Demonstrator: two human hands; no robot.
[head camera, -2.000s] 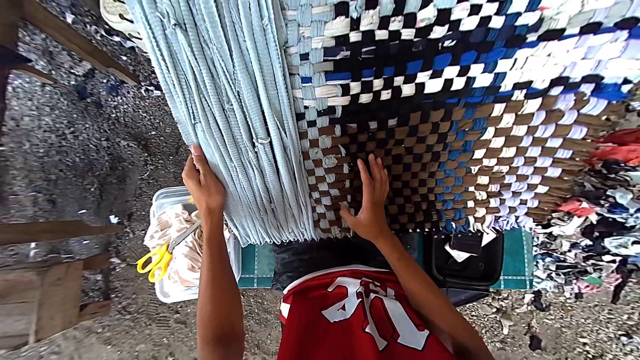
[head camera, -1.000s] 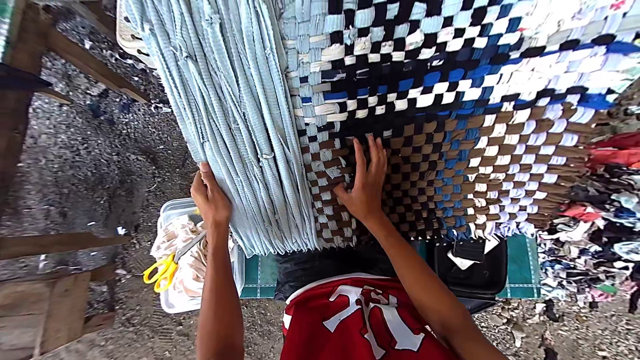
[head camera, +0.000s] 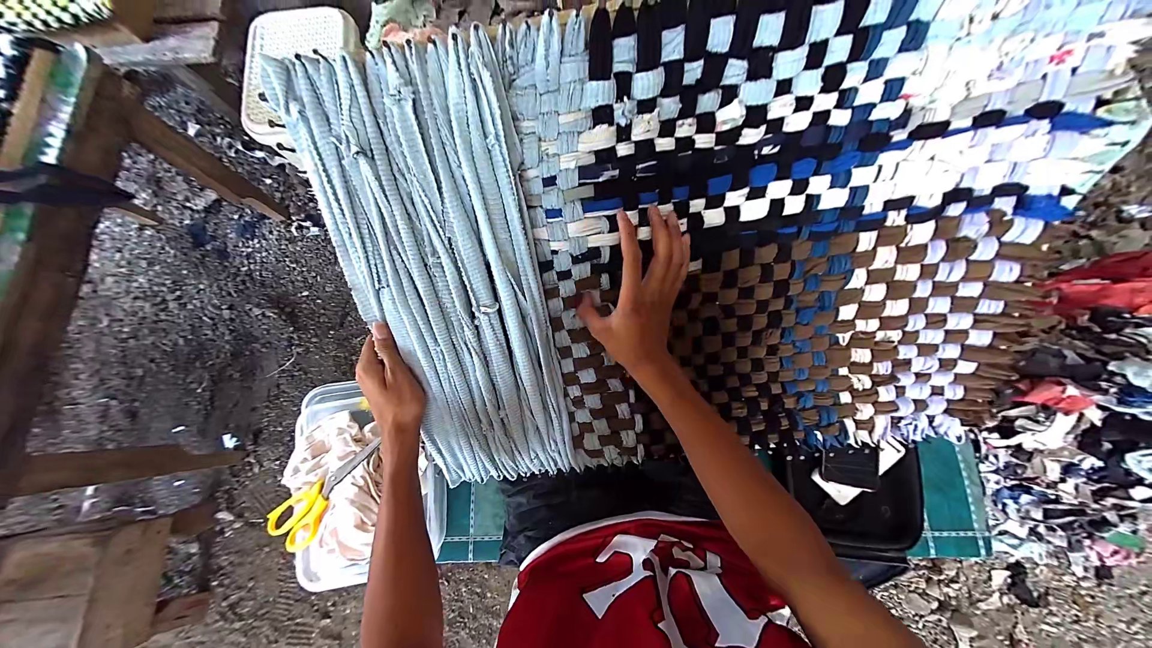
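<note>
A woven fabric-strip mat (head camera: 738, 297) with black, white, blue and brown checks spreads across the upper right. Along its left side lie long pale-blue fabric strips (head camera: 450, 270), unwoven over most of their width. My left hand (head camera: 391, 382) grips the outer left edge of these strips, thumb on top, its other fingers partly hidden beneath. My right hand (head camera: 641, 297) lies on the woven part near the brown and black checks, fingers spread, holding nothing. Yellow-handled scissors (head camera: 301, 515) rest on cream cloth (head camera: 351, 513) in a white plastic container (head camera: 310, 576) beside my left forearm.
A black tray (head camera: 904, 504) with a dark flat item stands on the green bench cover (head camera: 958, 504) at lower right. Fabric scraps (head camera: 1071, 441) cover the ground at right. A white perforated plastic basket (head camera: 301, 63) is at upper left, near wooden beams (head camera: 54, 270).
My right hand has moved up the mat from the brown checks, toward the blue and black rows. My left hand stays at the outer edge of the strips.
</note>
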